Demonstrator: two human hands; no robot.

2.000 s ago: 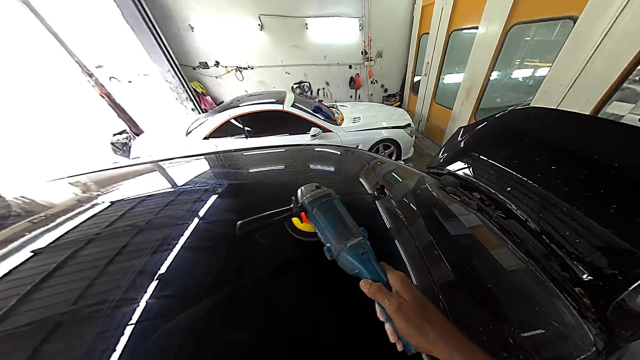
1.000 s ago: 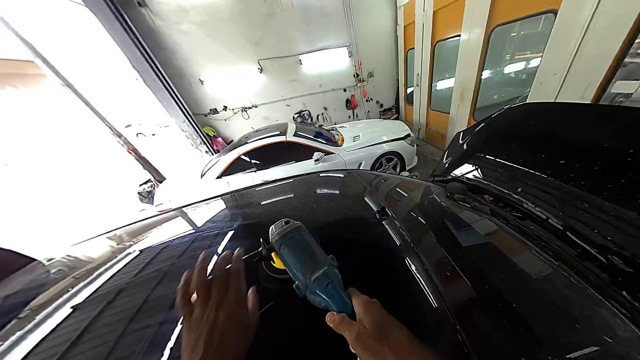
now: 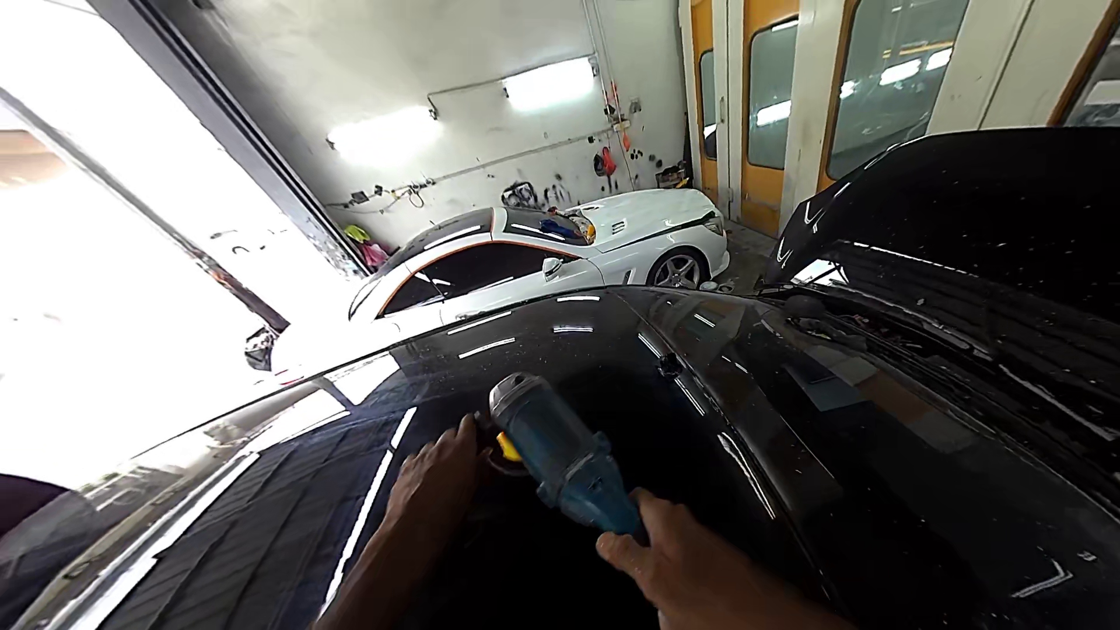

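Observation:
A blue-green power polisher (image 3: 564, 455) with a grey head and a yellow part beneath lies over the glossy black roof (image 3: 542, 350) of a car. My right hand (image 3: 665, 556) is wrapped around the polisher's rear handle. At the head's left side, my left hand (image 3: 442, 468) has its fingers curled where the black side handle was seen before, and that handle is now mostly covered by them. The pad under the machine is largely hidden, so its contact with the roof cannot be told.
The black car's raised hood (image 3: 980, 210) stands at the right, beyond the windshield (image 3: 840, 385). A white car (image 3: 525, 262) is parked behind, near a wall with tube lights (image 3: 549, 83). Orange-framed doors (image 3: 768, 96) are at the back right. A dark rounded shape is at the lower left.
My left hand, absent two seconds ago and spread beside the polisher one second ago, has closed at its side handle. My right hand still holds the rear handle.

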